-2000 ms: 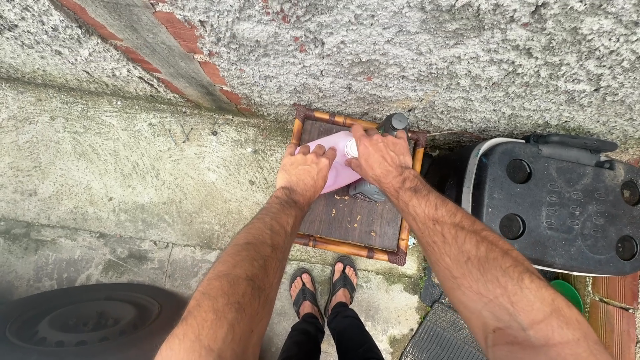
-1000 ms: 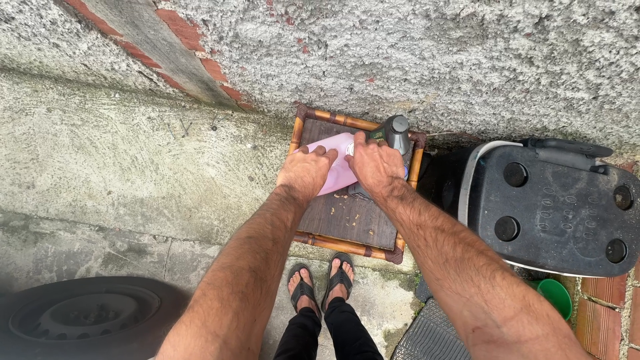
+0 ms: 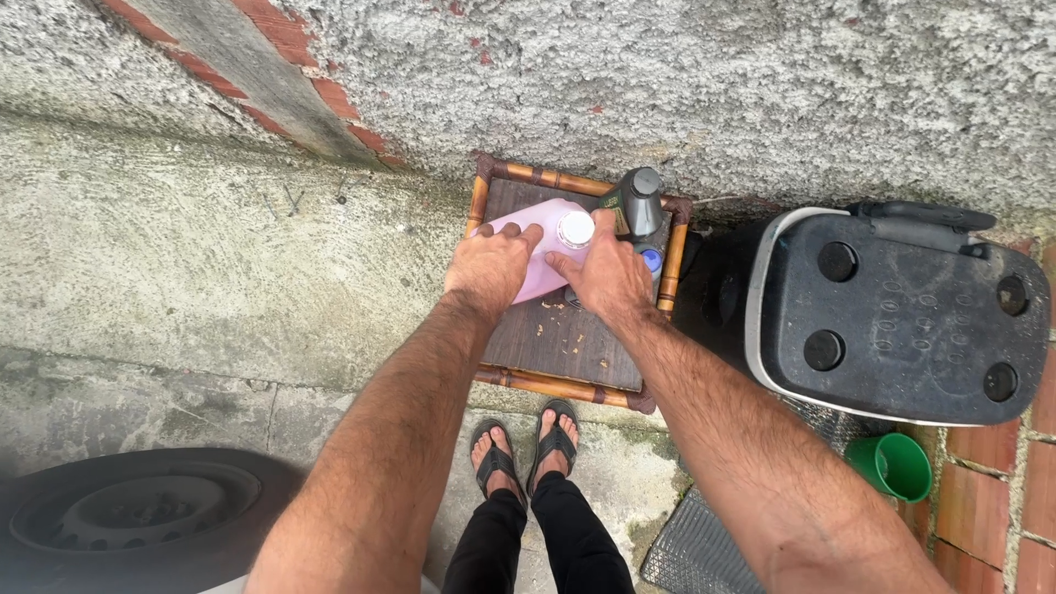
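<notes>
A plastic jug of pink liquid (image 3: 536,276) with a white screw cap (image 3: 576,228) stands on a small bamboo-framed table (image 3: 569,351). My left hand (image 3: 492,264) rests on the jug's left side, fingers over its top. At its right side is my right hand (image 3: 609,272), with the thumb on the jug below the cap and the fingers beside the cap. Behind my right hand stands a dark bottle with a grey cap (image 3: 641,202). A container with a blue cap (image 3: 652,261) is partly hidden by that hand. Light crumbs lie on the tabletop.
A rough plastered wall (image 3: 528,74) rises behind the table. To the right are a black lidded bin (image 3: 924,330), a green plastic cup (image 3: 895,468) and a ribbed black mat (image 3: 701,544). A car wheel (image 3: 140,511) is at lower left. My sandalled feet (image 3: 528,454) are before the table.
The jug's white cap, mostly covered by my right hand before, now shows fully. The dark bottle and the blue cap are also more exposed. Both hands remain at the jug.
</notes>
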